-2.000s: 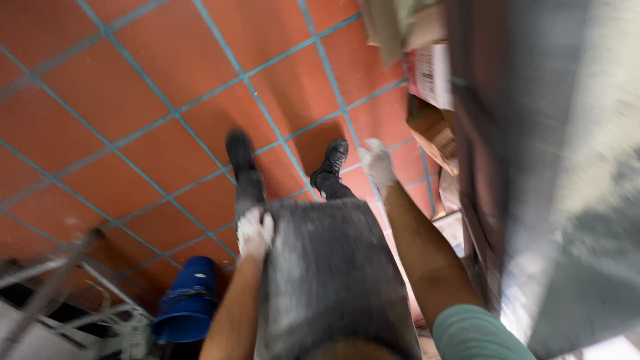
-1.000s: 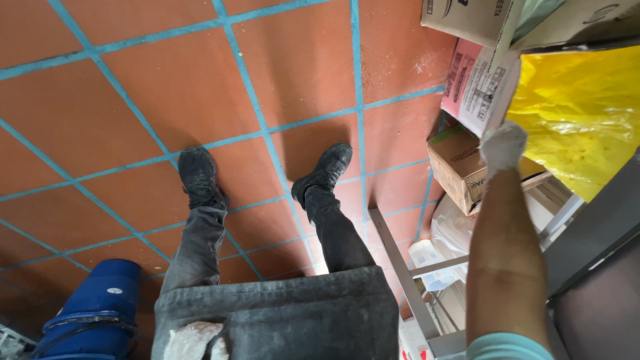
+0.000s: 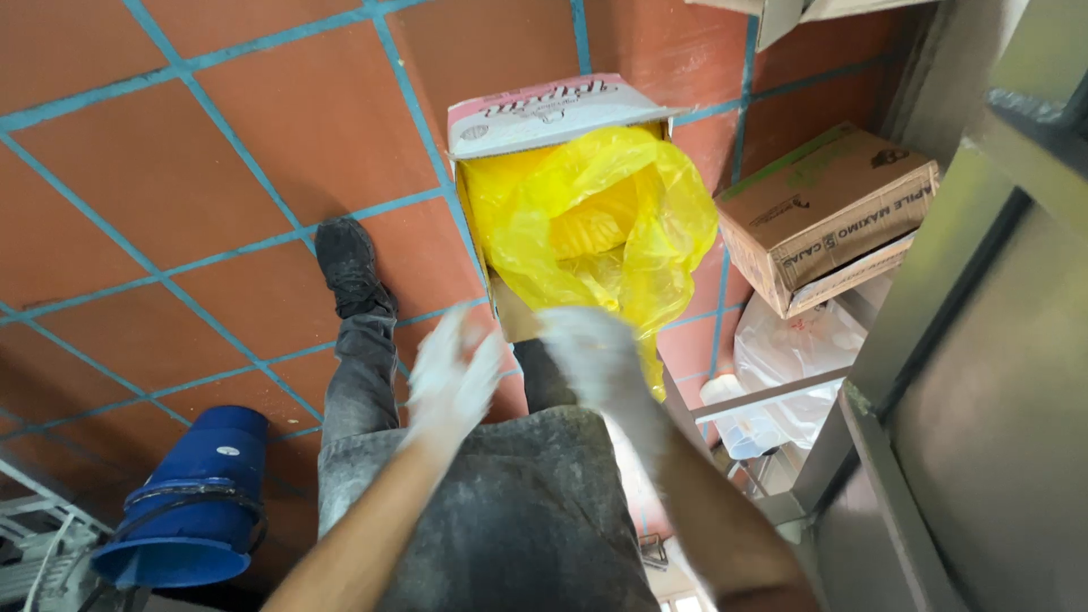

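Note:
A cardboard box [image 3: 552,127] with a pink and white flap stands open in front of me, lined with a yellow plastic bag [image 3: 680,195]. Something yellow lies inside the bag; what it is cannot be told. My left hand [image 3: 455,370], whitened or gloved, hovers off the box's near left corner, its fingers apart and blurred. Close to the near edge of the box and bag is my right hand [image 3: 595,353], strongly blurred; whether it touches or grips the bag cannot be told.
Blue stacked buckets [image 3: 200,484] lie at the lower left beside a metal frame. At right are a brown cardboard box [image 3: 824,212], a clear plastic bag [image 3: 790,348] and a metal table frame [image 3: 884,408]. My shoe [image 3: 348,259] is on the tiled floor.
The yellow bag and its box, at the right beside the other cartons one second ago, are now in front of my legs. My left hand has left the apron and reaches forward.

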